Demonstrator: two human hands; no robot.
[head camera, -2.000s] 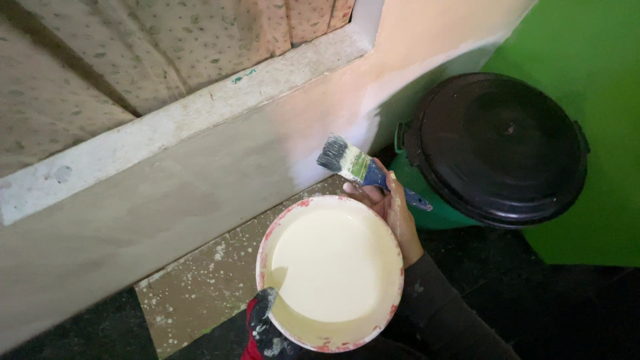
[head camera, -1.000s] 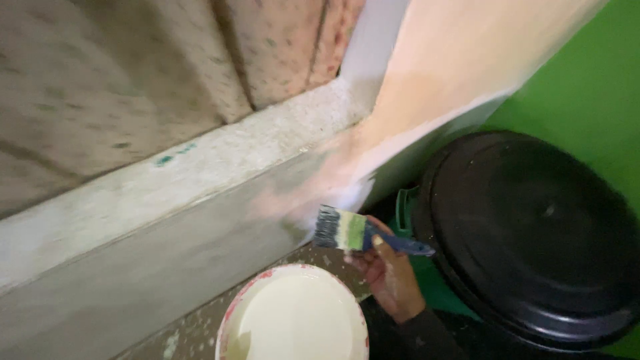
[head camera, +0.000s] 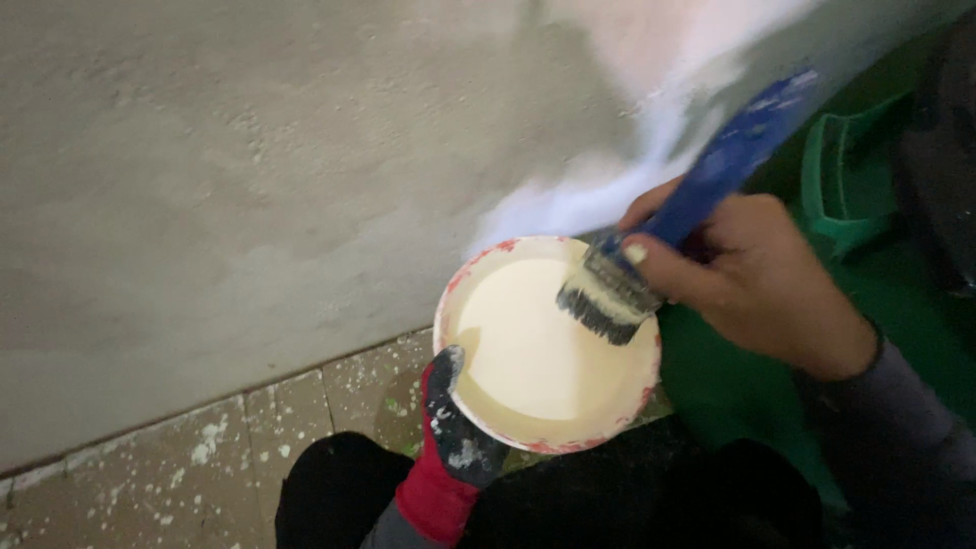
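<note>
My left hand (head camera: 457, 427), in a red and dark work glove spotted with paint, grips the rim of a round tub (head camera: 652, 381) with its thumb over the edge. Cream-coloured paint (head camera: 518, 335) fills part of the tub, and red smears mark its rim. My bare right hand (head camera: 732, 274) holds a paintbrush (head camera: 709, 183) by the base of its blue handle, the handle pointing up and right. The dark bristles, with cream paint at their base, hang over the right side of the tub; whether they touch the paint I cannot tell.
A rough grey-white wall (head camera: 267, 191) rises in front, with a bright patch near the tub. Paint-spattered floor tiles (head camera: 290, 427) run along its foot. A green bin (head camera: 854, 175) with a dark lid (head camera: 945, 152) stands at the right. My dark-clothed knees are below.
The brush was beside and above the tub; now its bristles are over it, pointing downward. The view has moved closer to the lower wall, and the window ledge is out of sight.
</note>
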